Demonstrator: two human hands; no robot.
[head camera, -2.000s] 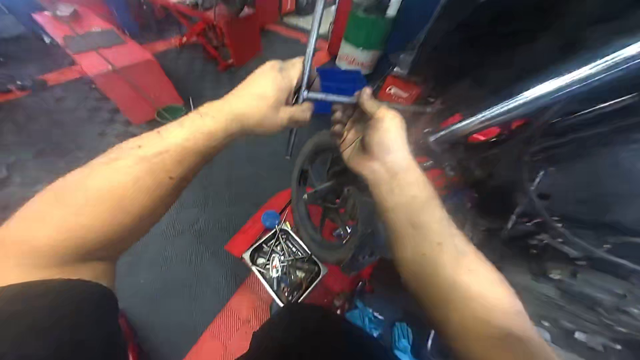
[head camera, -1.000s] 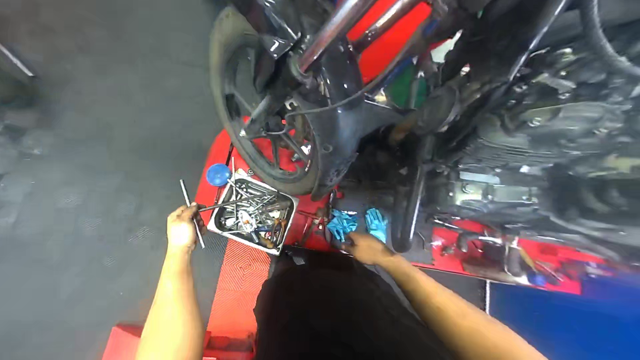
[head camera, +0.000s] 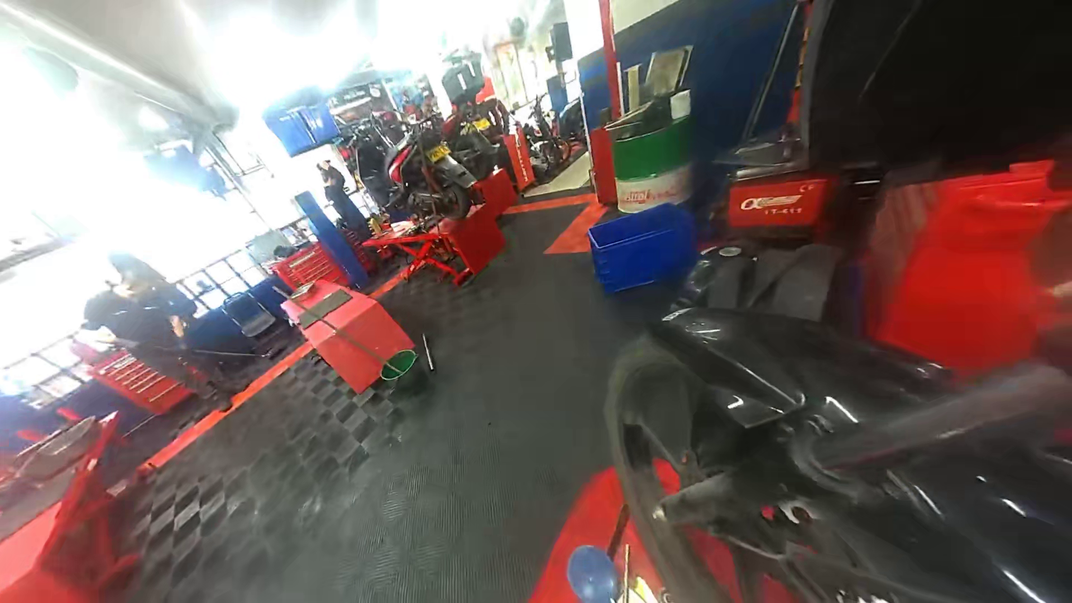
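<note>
Neither of my hands shows in the head view. A motorcycle's front wheel (head camera: 645, 444) stands on a red lift platform (head camera: 586, 511) at the lower right, under a glossy black front fender (head camera: 737, 352). Beside the tyre, at the bottom edge, lies a round blue lid or dish (head camera: 593, 574). Only a sliver of the tool tray's contents shows to its right. The right side of the view is blurred.
A blue plastic bin (head camera: 641, 251) stands beyond the wheel, near a green and white drum (head camera: 653, 163). Left are a red ramp (head camera: 347, 335), a green basket (head camera: 399, 365) and a person (head camera: 142, 310) by a red tool cabinet (head camera: 138, 381). Motorcycles (head camera: 427, 167) stand farther back.
The view has swung up and left across the workshop. Both hands, which showed over the tray and the gloves one second ago, are out of view.
</note>
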